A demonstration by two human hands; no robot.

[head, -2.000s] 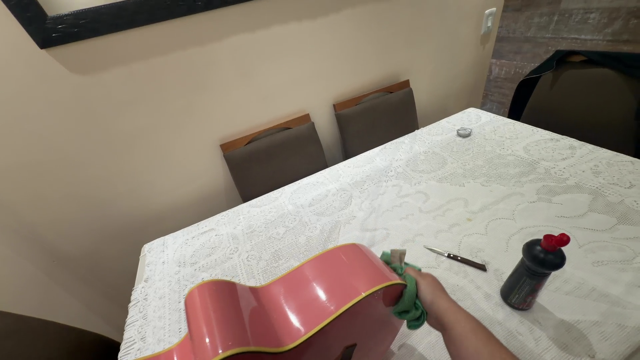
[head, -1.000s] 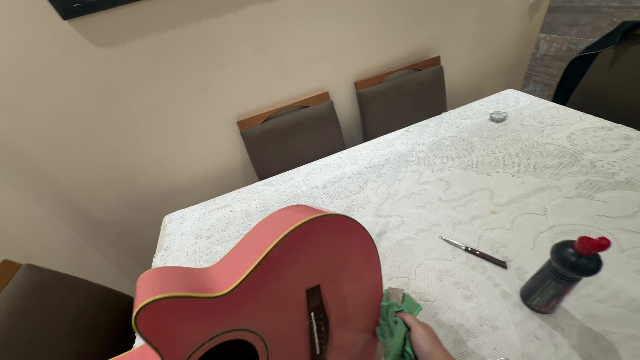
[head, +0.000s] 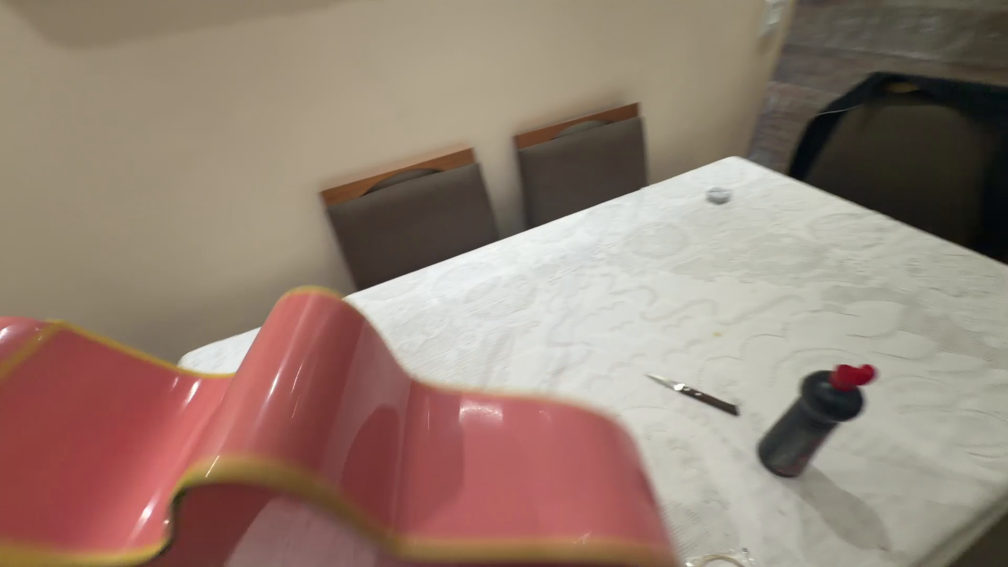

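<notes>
A glossy pink guitar body [head: 488, 472] with yellow edge binding fills the lower left of the head view, its curved side turned up toward me. Neither of my hands is in the frame, and the green cloth is out of sight. Right of the guitar, a small knife with a dark handle [head: 709, 400] lies on the white lace tablecloth [head: 583, 299]. Beside the knife stands a dark bottle with a red cap [head: 799, 433]. Part of a pale ring-shaped item [head: 718, 561] shows at the bottom edge.
Two brown chairs with wooden top rails, a left one [head: 417, 220] and a right one [head: 587, 169], stand between table and wall. Another dark chair [head: 906, 157] is at the far right. A small clear object [head: 718, 195] lies near the table's far corner.
The guitar has turned: its front with the sound hole and bridge faced me a second ago, and now its side does. My right hand and the green cloth have left the view.
</notes>
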